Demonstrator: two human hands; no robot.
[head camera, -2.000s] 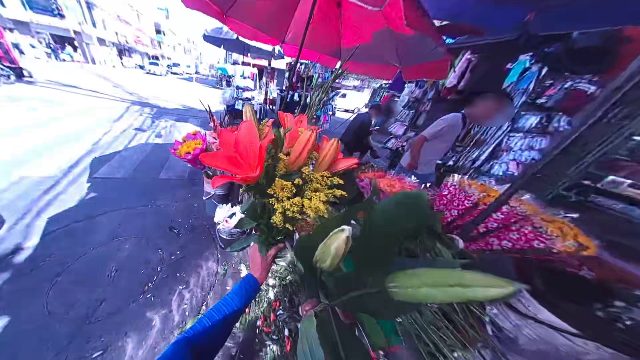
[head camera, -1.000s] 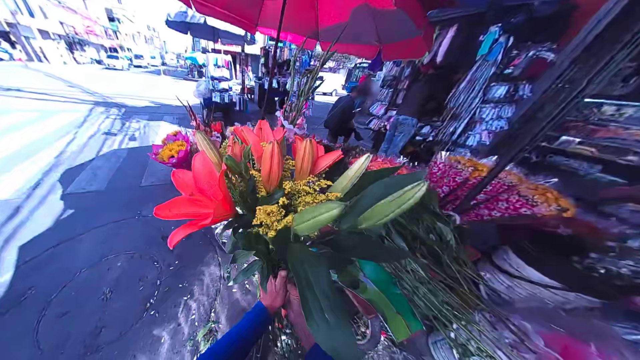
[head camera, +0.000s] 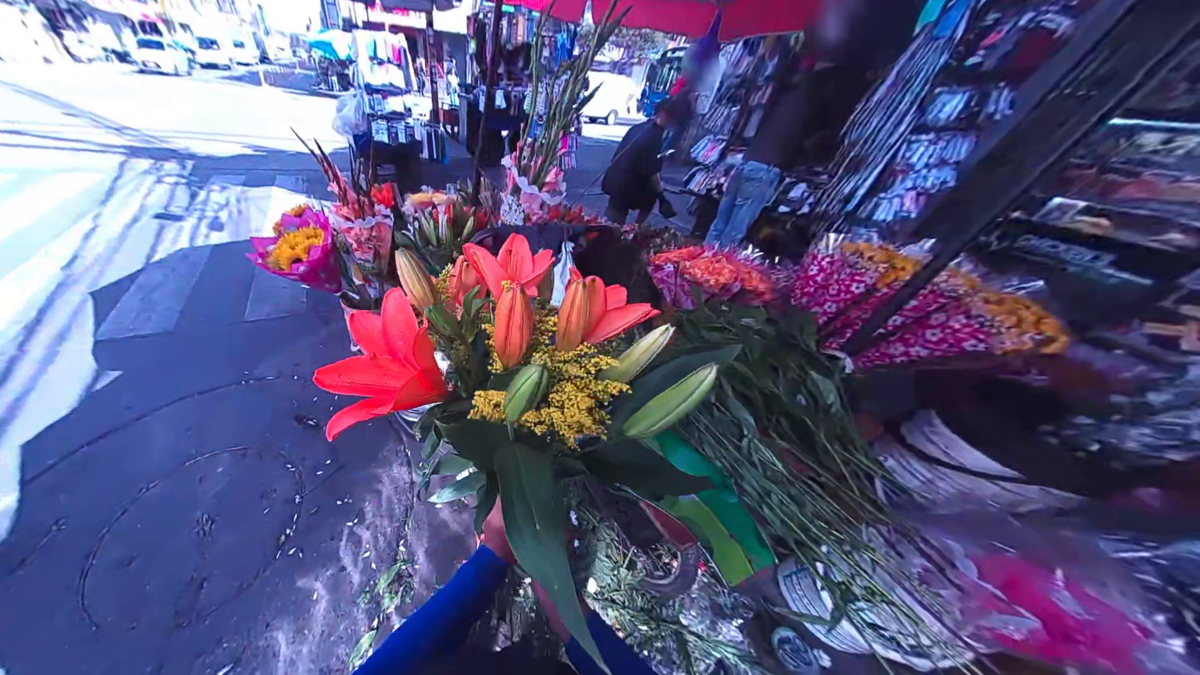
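A bouquet of orange-red lilies (head camera: 384, 361), closed lily buds (head camera: 670, 401) and small yellow filler flowers (head camera: 572, 394) stands upright in front of me. My left hand (head camera: 495, 532) is closed round its stems below the leaves, partly covered by foliage. Behind a long hanging green leaf (head camera: 534, 525), my right hand (head camera: 555, 605) is mostly hidden at the lower stems; its fingers cannot be made out. Blue sleeves cover both forearms. Just right of the bouquet lies a heap of long green stems (head camera: 787, 450).
Wrapped pink and yellow bunches (head camera: 900, 300) stand at the right, beneath a slanted dark post (head camera: 1022, 141). A purple-wrapped bunch (head camera: 298, 251) is at the left. Cut greenery (head camera: 647, 600) lies below. A person in dark clothes (head camera: 637, 169) bends beyond the flowers.
Two seconds ago only my left hand showed at the bouquet; one second ago both hands were at its stems. The bouquet has turned, and my right hand is now more hidden behind a leaf.
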